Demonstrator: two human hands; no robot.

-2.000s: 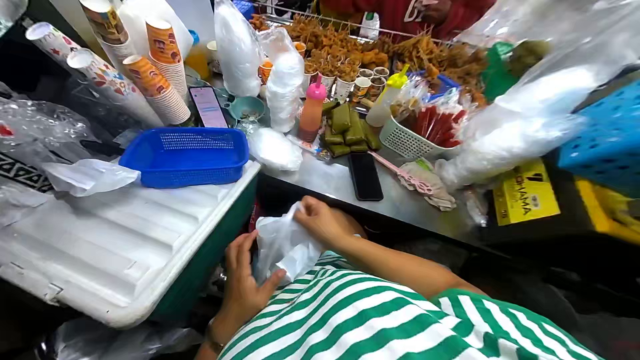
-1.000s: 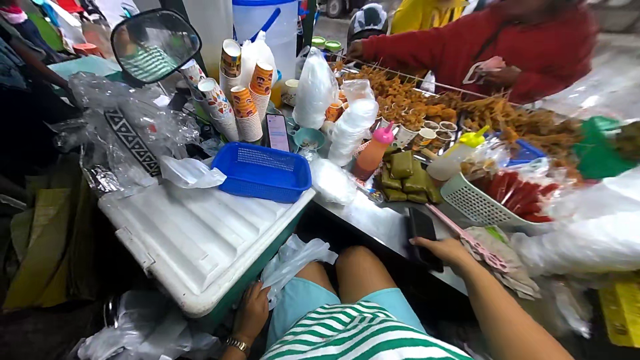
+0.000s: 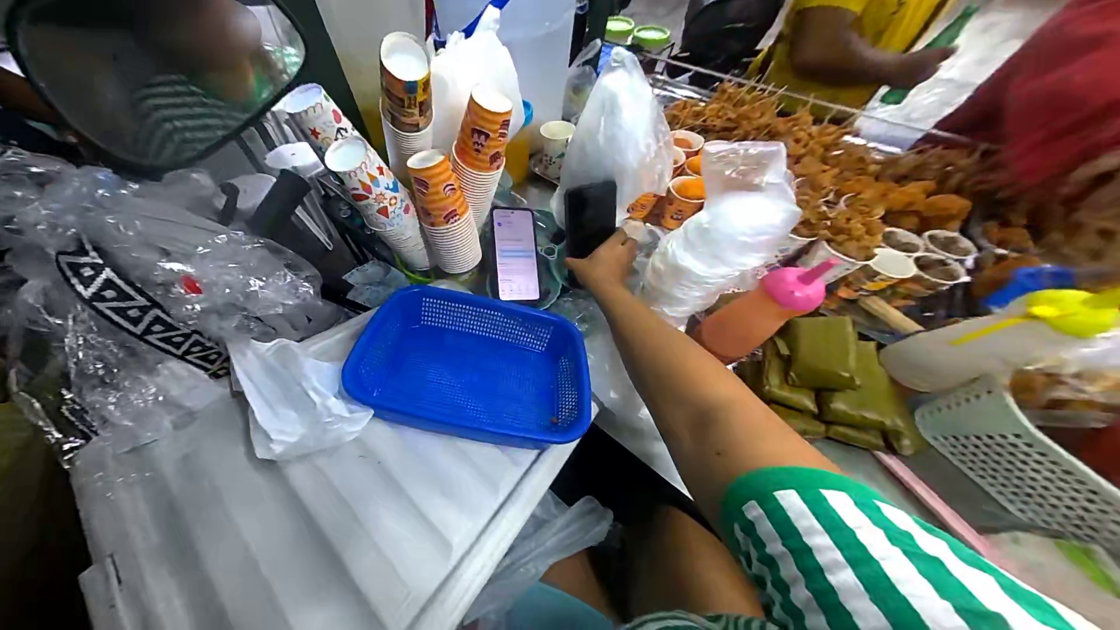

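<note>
My right hand (image 3: 608, 261) is stretched forward and grips a black smartphone (image 3: 591, 214) near its lower end, the phone standing roughly upright. Just left of it, a second phone (image 3: 515, 254) with a lit screen leans by the stacked paper cups (image 3: 446, 214). Wrapped white foam or plastic tubs (image 3: 722, 236) are close to my right wrist. Nearer to me, a blue plastic basket (image 3: 468, 363) rests on the white cooler lid (image 3: 332, 525). My left hand is out of view; a translucent plastic bag (image 3: 547, 547) lies by my lap.
Fried skewered food (image 3: 814, 166) fills the back right. A pink-capped squeeze bottle (image 3: 761, 311), leaf-wrapped packets (image 3: 822, 372), a yellow-capped bottle (image 3: 954, 341) and a perforated basket (image 3: 1015, 446) stand at right. A mirror (image 3: 157, 79) and clear plastic bags (image 3: 157, 289) are at left. People stand beyond.
My right hand has carried the black phone from the counter's front edge to beside the lit phone. My left hand, earlier at the plastic bag, has left the view. The view has shifted.
</note>
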